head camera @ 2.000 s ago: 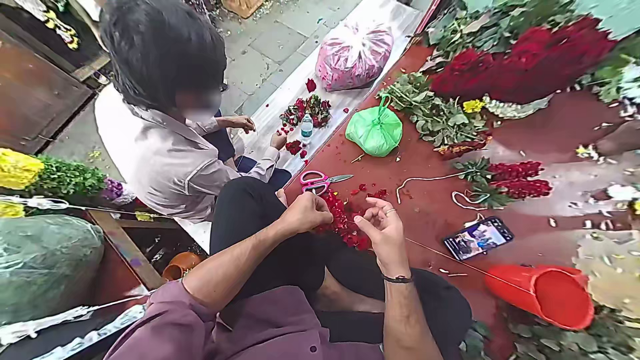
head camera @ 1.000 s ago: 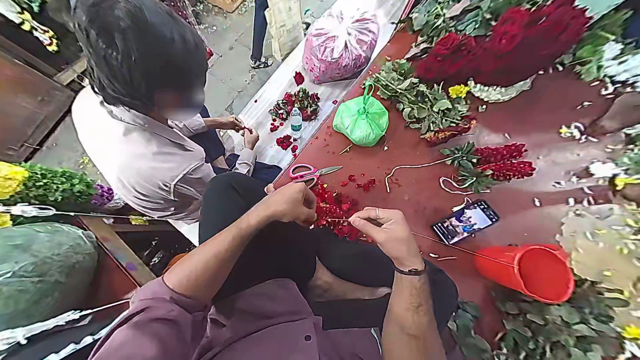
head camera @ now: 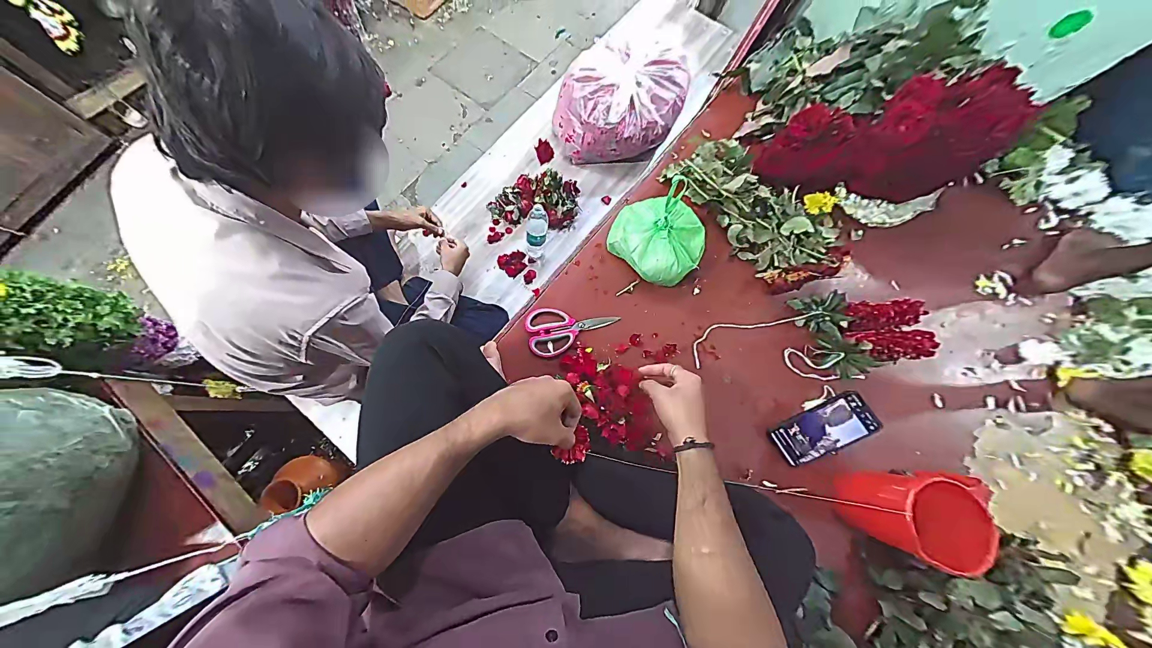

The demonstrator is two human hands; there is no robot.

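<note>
My left hand (head camera: pixel 542 412) is closed, with a red flower (head camera: pixel 572 446) hanging just under its fingers. At the right edge of a heap of red petals (head camera: pixel 621 405), my right hand (head camera: pixel 673 396) has thumb and forefinger close together; whether a petal is between them cannot be told. A thin thread (head camera: pixel 792 490) runs from below my hands toward a red plastic cup (head camera: pixel 927 522). Pink-handled scissors (head camera: pixel 562 331) lie on the red surface above my left hand. Several tied red flower bunches (head camera: pixel 886 328) with white string lie to the right.
A phone (head camera: pixel 823 427) lies right of my right hand. Beyond the petals are a knotted green bag (head camera: pixel 657 236), a bottle (head camera: pixel 536 230), a clear bag of pink petals (head camera: pixel 621 103) and red roses (head camera: pixel 900 130). A person (head camera: pixel 261 207) sits close at the left, handling small red pieces.
My right hand has moved to the edge of the red petal heap. A red flower now shows beneath my left hand. The seated person's hands remain near each other.
</note>
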